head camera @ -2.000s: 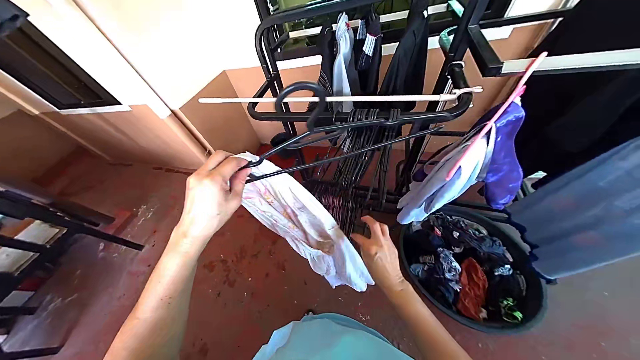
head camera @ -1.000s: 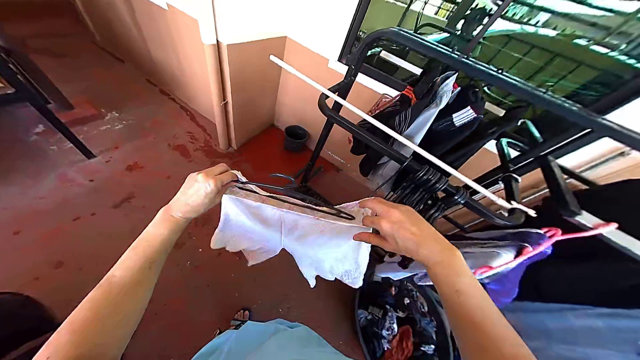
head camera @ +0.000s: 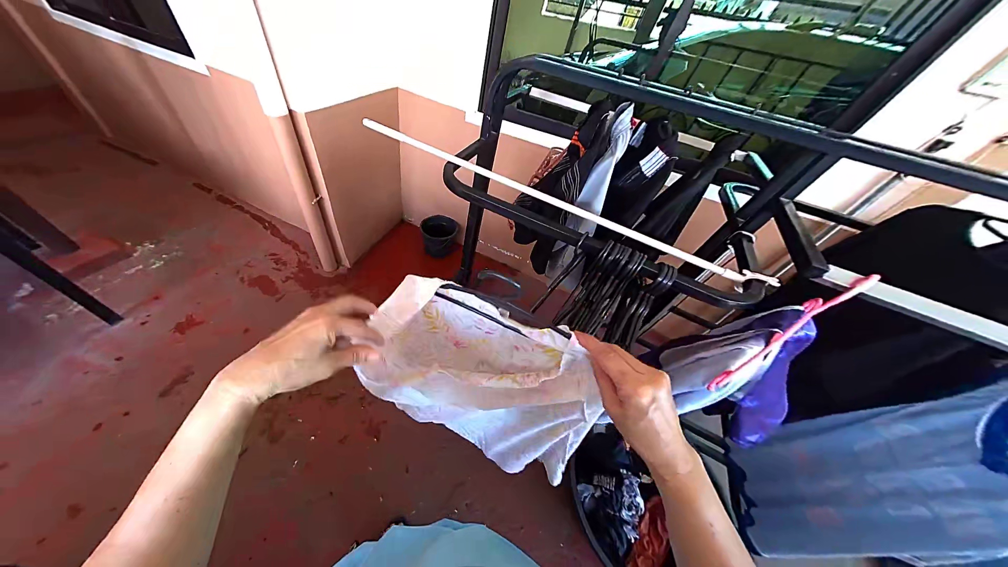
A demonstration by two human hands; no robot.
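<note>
A thin white garment with a faint print (head camera: 480,378) hangs spread between my hands, with a black clothes hanger (head camera: 480,309) inside its upper opening. My right hand (head camera: 630,386) pinches the garment and the hanger's end at the right corner. At the left edge my left hand (head camera: 315,346) is slightly blurred, its fingers bent against the cloth; how firmly they hold it does not show. Part of the hanger is hidden by the cloth.
A black metal rack (head camera: 551,228) carries bunched black hangers (head camera: 606,291), dark clothes and a white rod (head camera: 551,201). A pink hanger (head camera: 787,335) holds cloth at right. Below is a tub of clothes (head camera: 587,512). A small black pot (head camera: 439,235) stands by the wall.
Two seconds ago my left hand held the hanger apart from most of the cloth, and my right hand was low by the rack. Now the hanger is inside the garment's opening. The view has turned.
</note>
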